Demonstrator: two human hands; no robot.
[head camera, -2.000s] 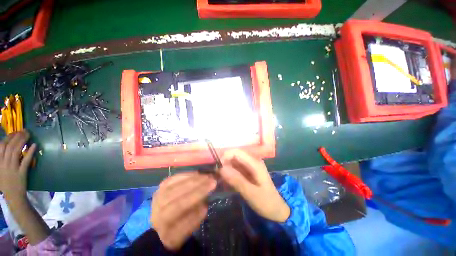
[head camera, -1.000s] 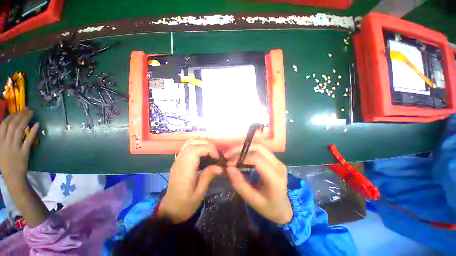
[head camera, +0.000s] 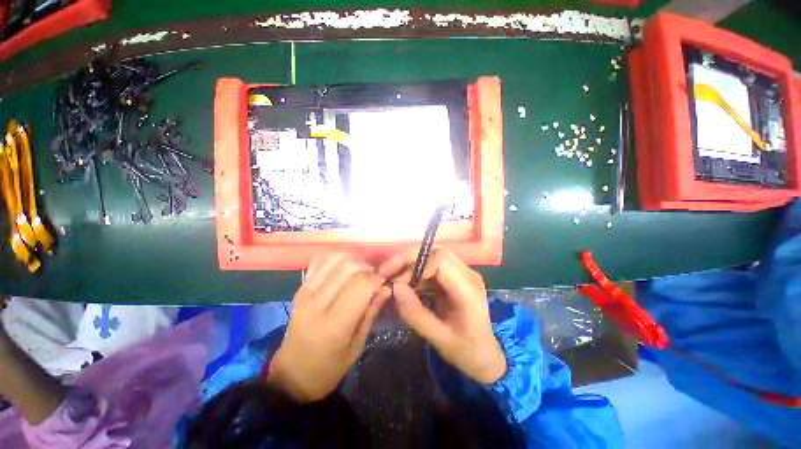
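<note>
An open tablet unit (head camera: 299, 175) lies in a red foam tray (head camera: 351, 252) in front of me; its white battery (head camera: 400, 158) glares. My left hand (head camera: 325, 324) and my right hand (head camera: 452, 316) meet below the tray's front edge, fingertips nearly touching. A slim dark tool or strip (head camera: 428, 245) stands up from my right fingers, its tip over the tray. My left fingers pinch something small and dark, mostly hidden by the fingers. A tangled pile of black wired leads (head camera: 119, 131) lies at left.
Another foam tray with a tablet (head camera: 659, 114) stands at right. Cream scraps (head camera: 575, 145) are scattered between the trays. Orange flex cables (head camera: 22, 197) lie far left. A red tool or cord bundle (head camera: 624, 307) is at the right bench edge. Neighbours' sleeves (head camera: 729, 298) show at both sides.
My hands were farther apart in shape two seconds ago and now meet at the fingertips. The neighbour's hand at left has withdrawn from the orange cables.
</note>
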